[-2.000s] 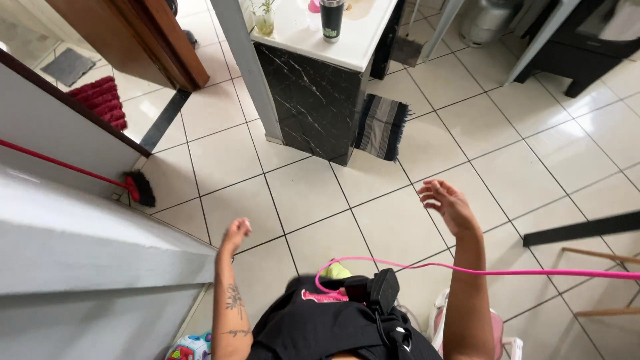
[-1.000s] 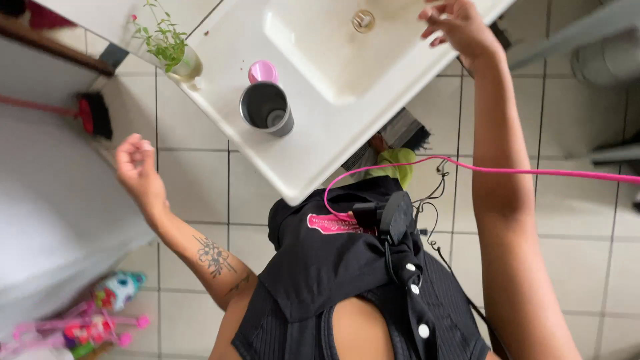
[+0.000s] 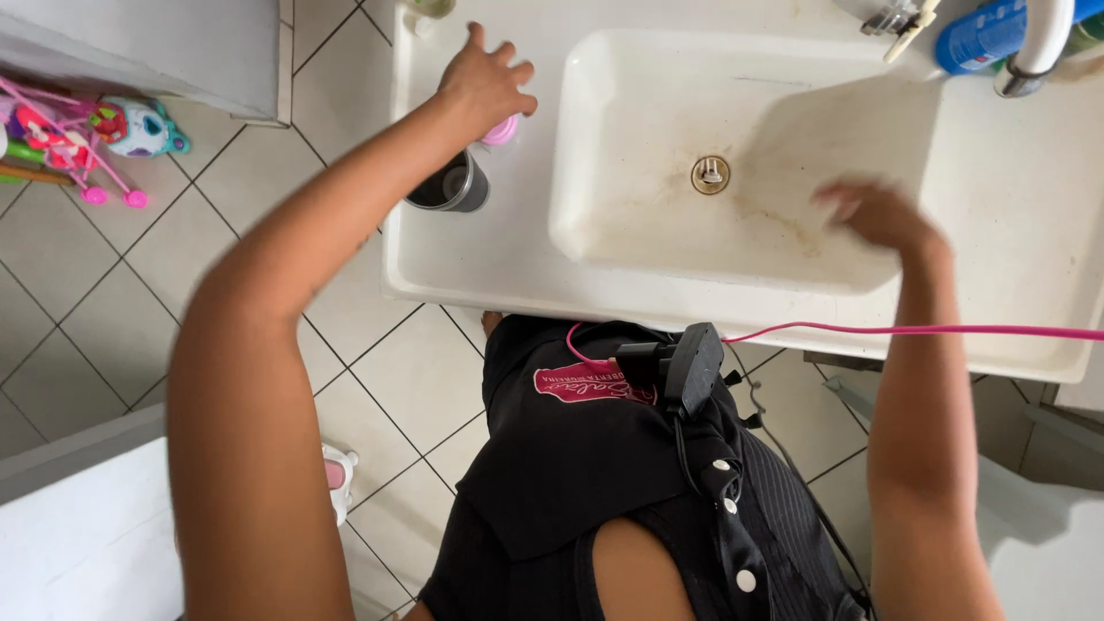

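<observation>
My left hand, fingers spread, is over the left ledge of the white sink, with nothing seen in its grip. Partly beneath its fingers lies a small pink object; whether they touch I cannot tell. An open dark tumbler stands on the ledge under my left wrist, partly covered by the forearm. Over the right side of the basin hangs my right hand, blurred, fingers loosely bent and holding nothing visible. The metal drain lies to its left.
A tap, a white spout and a blue bottle are at the back right. A pink cord crosses my right forearm, near a black device on my apron. Toys lie on the tiled floor at left.
The view has moved in over the sink. My left hand, earlier out over the floor, is now above the ledge by the tumbler. My right hand is now over the basin's right side.
</observation>
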